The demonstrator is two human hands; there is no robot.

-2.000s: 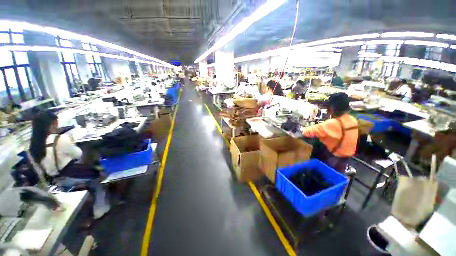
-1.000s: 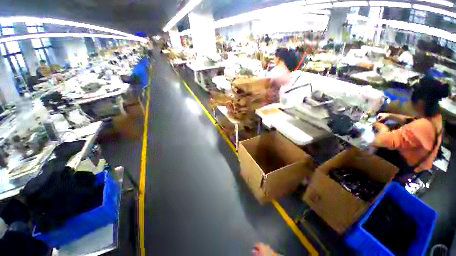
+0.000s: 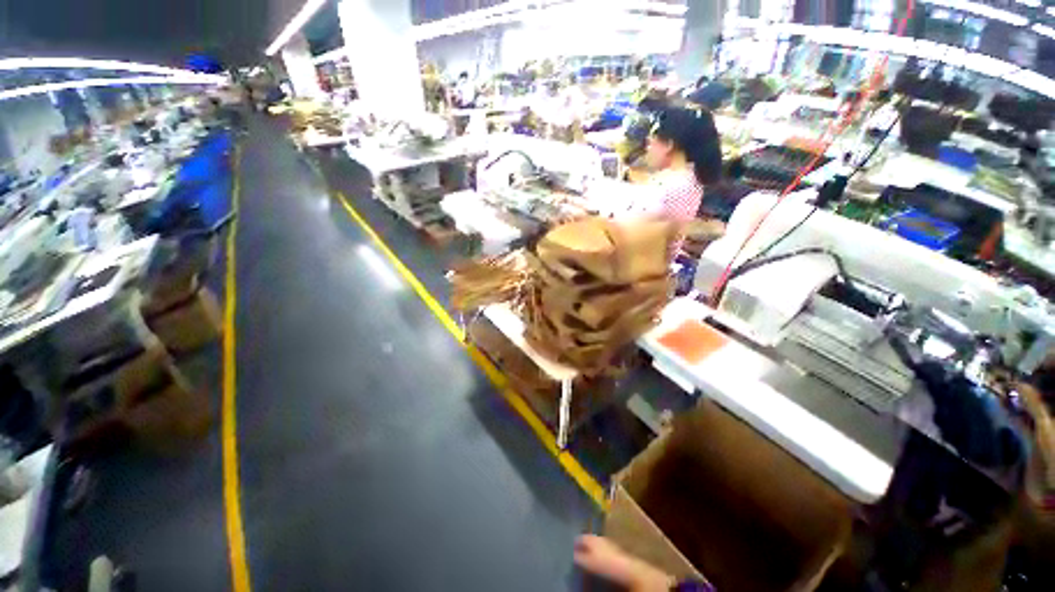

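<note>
My right hand is at the bottom edge, cut off by it and blurred. It is in front of the near side of an open cardboard box; I cannot tell whether it touches the box. I see nothing held in it, and its finger posture is unclear. My left hand is not in view. A tall stack of folded brown bag pieces stands ahead on a small white-topped table. A bundle of thin brown strips lies at its left side, sticking out over the aisle side.
A dark aisle floor runs ahead between yellow lines. A person sits behind the stack. A white sewing table with an orange-red flat piece is at right, with part of another person at the right edge. Machines and boxes line the left.
The view has moved forward and turned right. The brown stack is larger and nearer. The blue crate and orange-clothed person have left view or are cut off. My right hand shows more than before.
</note>
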